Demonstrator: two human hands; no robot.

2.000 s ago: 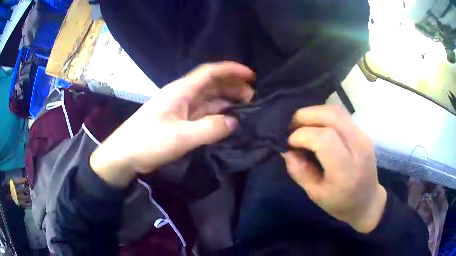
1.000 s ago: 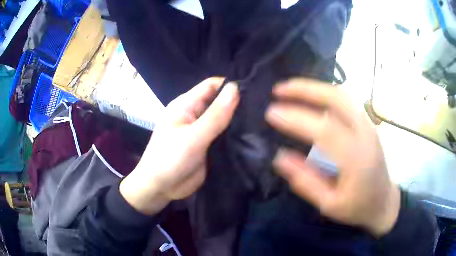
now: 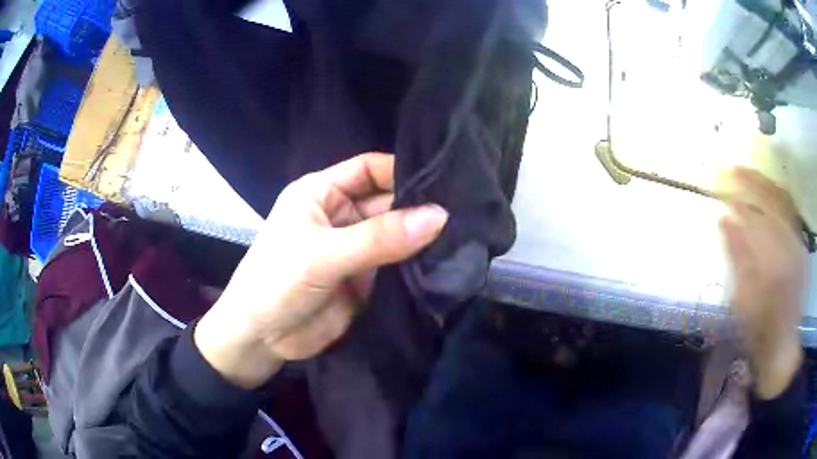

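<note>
The black garment [image 3: 313, 99] lies over the table and hangs down past its front edge at the centre. My left hand [image 3: 313, 260] pinches its edge between thumb and fingers. A small grey patch [image 3: 459, 271] shows at the garment's lower end, just right of my left thumb. My right hand [image 3: 766, 260] is at the far right, off the garment, over the table's front part. It is blurred and overexposed, and its fingertips cannot be made out, so I cannot tell whether it holds anything.
The sewing machine's metal parts [image 3: 748, 54] are at the upper right beside the lit bed plate [image 3: 667, 116]. A measuring tape [image 3: 573, 291] runs along the table's front edge. A grey and maroon garment [image 3: 98, 332] hangs at left. A cardboard box [image 3: 107, 134] and blue baskets [image 3: 54, 197] are at the upper left.
My right hand has left the black garment and moved right, towards the machine side. My left hand still pinches the garment, whose lower end now hangs in front of the table edge.
</note>
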